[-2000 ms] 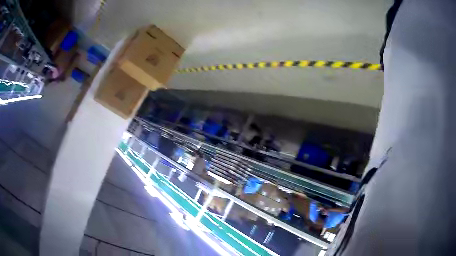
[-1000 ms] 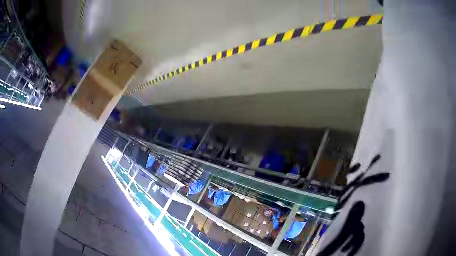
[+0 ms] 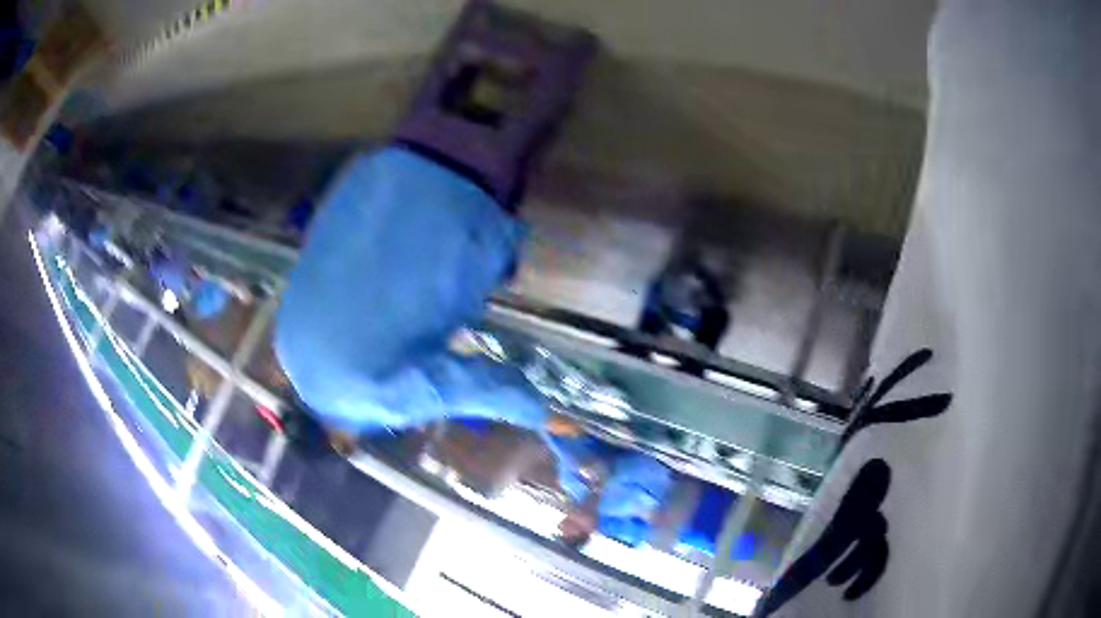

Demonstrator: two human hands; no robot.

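Neither of my hands is in the picture. A pale white-grey garment (image 3: 1014, 278) with black printed marks fills the right side. In front of me, tilted and blurred, a person in a light blue smock (image 3: 386, 284) sits on a dark purple stool (image 3: 513, 91) with a hole in its seat. The person leans over a line workbench (image 3: 773, 435), with an arm reaching to small parts (image 3: 580, 392) that are too blurred to tell.
A green conveyor strip (image 3: 272, 537) with bright lights beside it runs along the lower left. Brown cartons (image 3: 42, 79) stand at the upper left corner. Yellow-black floor tape (image 3: 181, 27) shows at the top left. More blue-clad arms are along the line.
The seated person and the stool have come into view. The cartons and floor tape have shifted to the upper left, and the white pillar has mostly left the picture.
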